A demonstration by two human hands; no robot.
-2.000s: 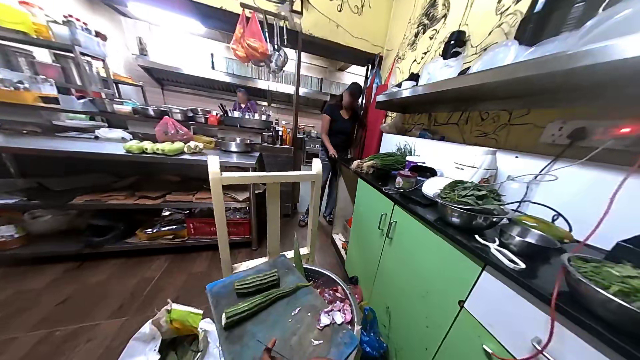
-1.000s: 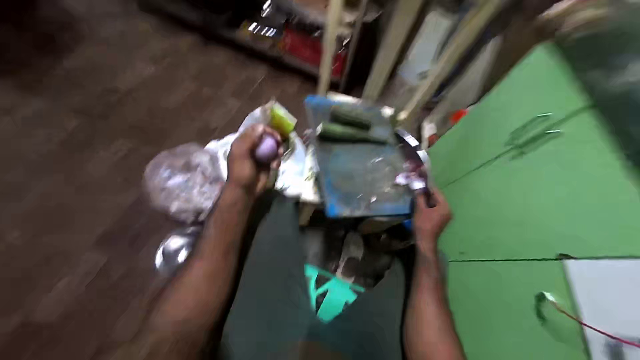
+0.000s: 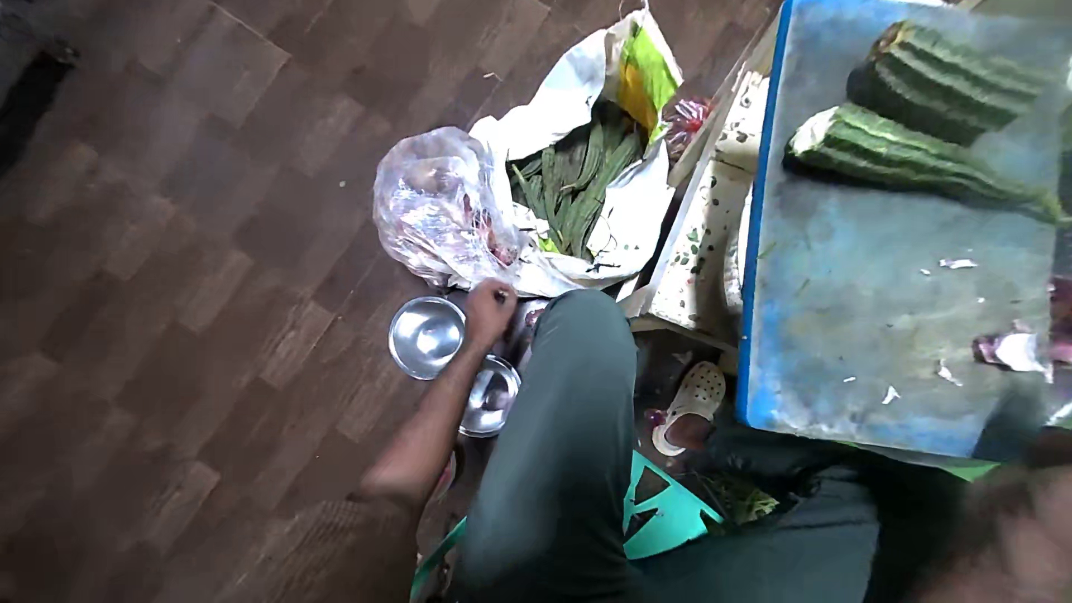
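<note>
My left hand (image 3: 492,308) is lowered beside my knee, over the gap near two steel bowls (image 3: 425,337); its fingers look curled, and what they hold cannot be made out. At the bottom right, my right hand (image 3: 1005,523) is badly blurred near the lower edge of a worn blue cutting board (image 3: 879,285). A dark, blurred shape, possibly a knife blade, lies by it. Two ridged green gourd pieces (image 3: 921,155) rest on the upper part of the board. Purple-white onion peel (image 3: 1013,350) and small scraps lie lower down.
A white sack (image 3: 636,218) holding long ridged green vegetables (image 3: 578,184) stands on the wooden-look floor, with a clear plastic bag (image 3: 444,209) against it. A speckled white chair seat (image 3: 699,243) is beside the board. Below are a pale clog (image 3: 695,406) and a turquoise plastic seat (image 3: 666,511).
My left hand, which held a purple onion near the board one second ago, has moved down beside the steel bowls. The view has swung down toward the floor.
</note>
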